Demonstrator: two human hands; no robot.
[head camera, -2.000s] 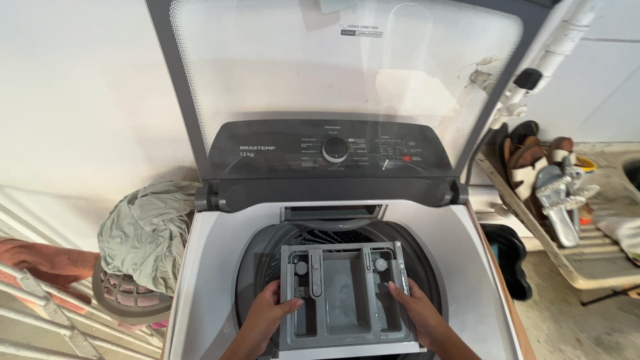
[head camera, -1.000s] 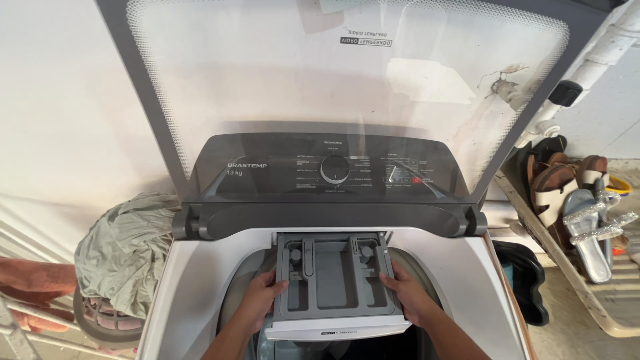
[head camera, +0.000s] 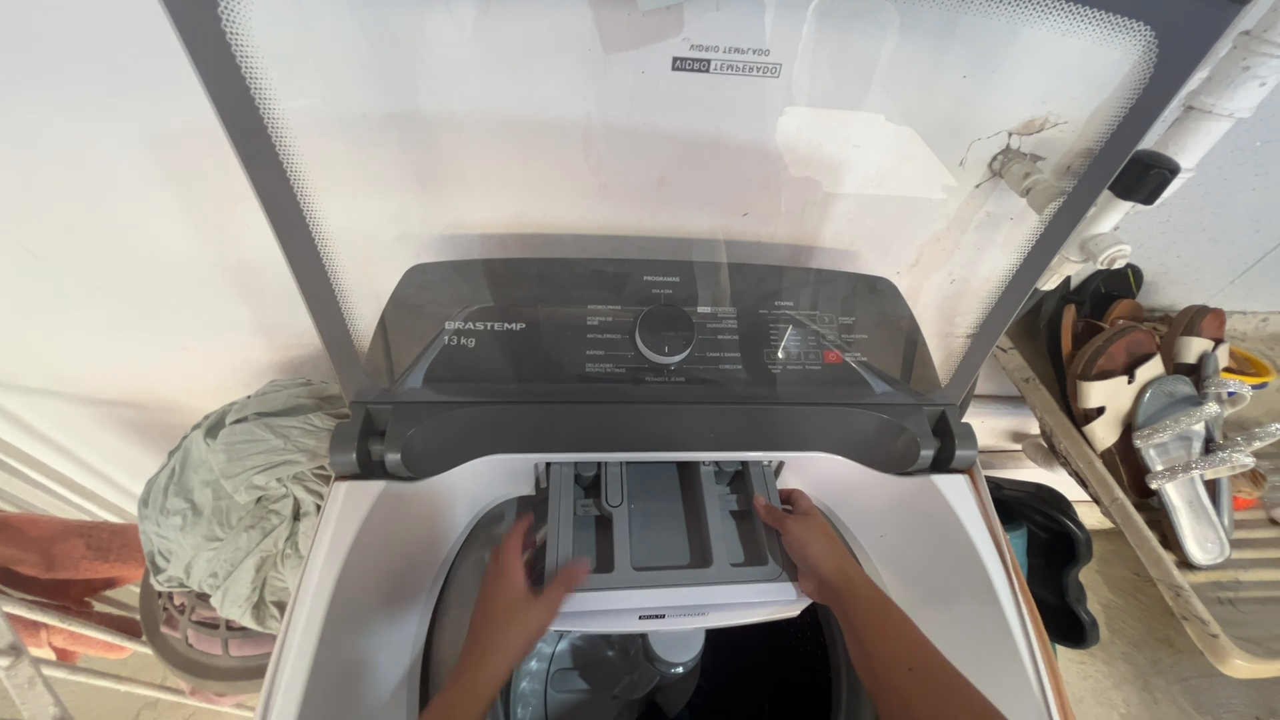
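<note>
The grey detergent dispenser drawer (head camera: 668, 540) with a white front sits partly inside the slot at the back of the Brastemp top-loading washing machine's (head camera: 935, 560) opening. My right hand (head camera: 812, 545) grips the drawer's right side, thumb on the top edge. At its left front corner is my left hand (head camera: 525, 600), blurred, fingers spread; whether it touches the drawer is unclear. Below the drawer the drum (head camera: 600, 680) shows. Behind stands the control panel (head camera: 560, 335) with a round knob (head camera: 665, 334), under the raised glass lid (head camera: 600, 180).
Left of the machine, a grey-green cloth (head camera: 240, 500) lies over a laundry basket (head camera: 205, 645) beside a white metal rack (head camera: 80, 610). To the right are a black plastic object (head camera: 1050, 560), a shelf (head camera: 1130, 540) with several sandals (head camera: 1180, 460), and white pipes (head camera: 1110, 220).
The drawer has moved from above the drum back into the slot, and now sits deeper in it than a second ago. My left hand's fingers have spread from its left side.
</note>
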